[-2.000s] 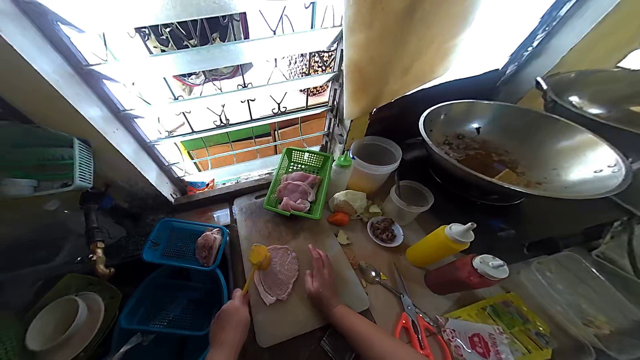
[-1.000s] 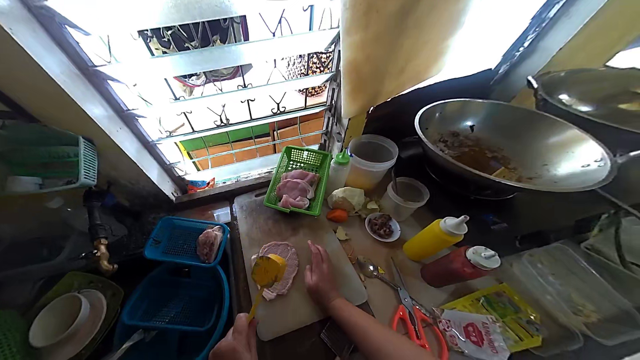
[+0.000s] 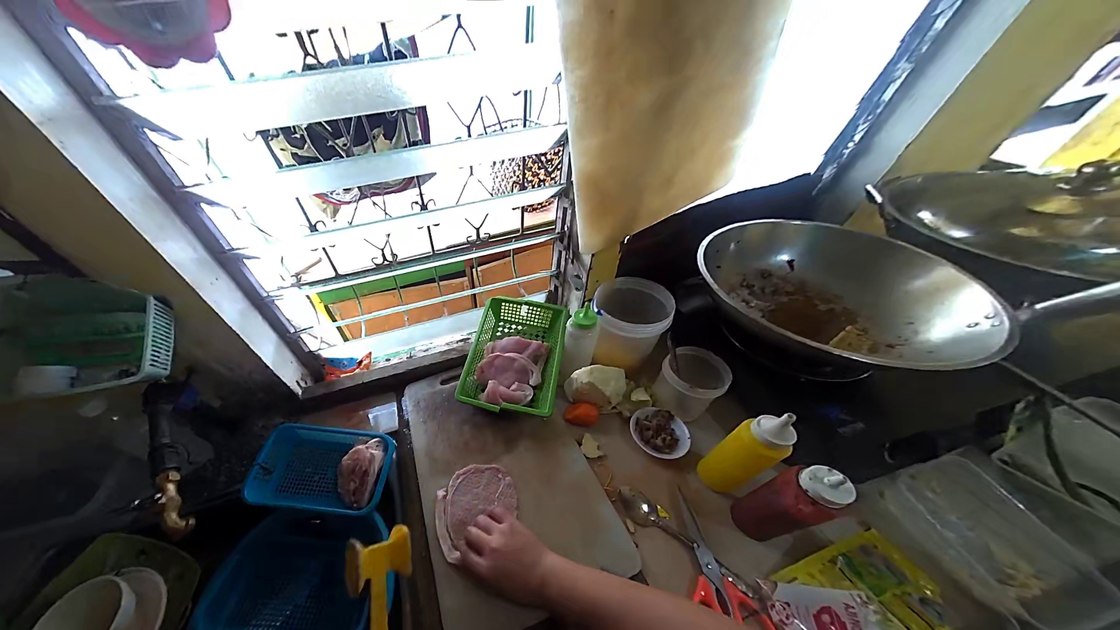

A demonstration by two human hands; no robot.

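A flattened slice of raw meat (image 3: pixel 479 499) lies on the cutting board (image 3: pixel 560 516), with a paler layer showing along its left and lower edge. My right hand (image 3: pixel 507 553) has its fingers curled onto the slice's lower right part; the fingertips are partly hidden. A yellow meat mallet (image 3: pixel 378 560) stands head up at the bottom, left of the board and in front of a blue basin. My left hand is out of view. Several pieces of raw meat (image 3: pixel 512 372) sit in a green basket (image 3: pixel 553 350) at the board's far end.
A blue basket (image 3: pixel 280 490) with meat stands left. Right of the board are a carrot piece (image 3: pixel 581 414), a cabbage piece (image 3: pixel 597 385), a spoon (image 3: pixel 643 507), red-handled scissors (image 3: pixel 713 573), yellow (image 3: pixel 744 455) and red (image 3: pixel 783 506) squeeze bottles. A wok (image 3: pixel 910 280) sits on the stove behind.
My right hand has moved left from the bare board onto the meat slice. The mallet has come off the meat to the left, and my left hand has left the view.
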